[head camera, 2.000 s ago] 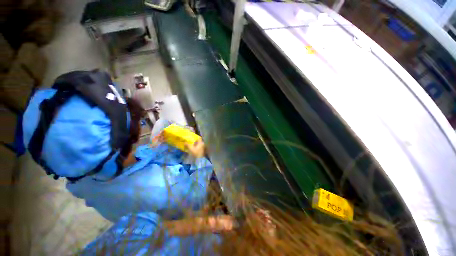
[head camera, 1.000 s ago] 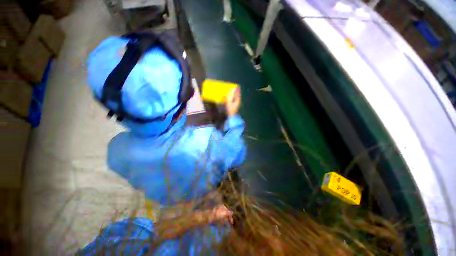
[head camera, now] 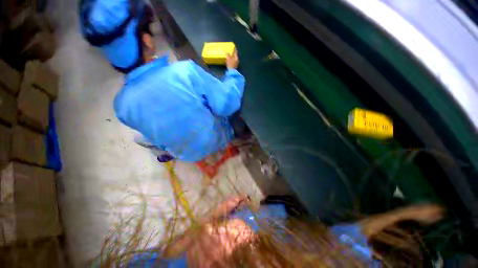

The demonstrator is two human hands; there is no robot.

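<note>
A yellow carton with black print lies on the green conveyor belt. A second yellow carton is at the dark green bench top, with another worker's hand at its right end. My left hand is low in the view, blurred and partly covered by brown strands; its fingers and anything in it are unclear. My right hand reaches out at the lower right over the belt side, below the printed carton and apart from it. It is blurred, and its grip cannot be made out.
A worker in a blue smock and blue cap sits ahead on a red stool. Brown boxes are stacked at the left beside a blue item. A metal post stands by the belt. A white surface curves along the upper right.
The view has shifted. My right forearm and hand have come into view at the lower right. The other worker's carton is now farther up the bench, and the printed carton appears higher in the view.
</note>
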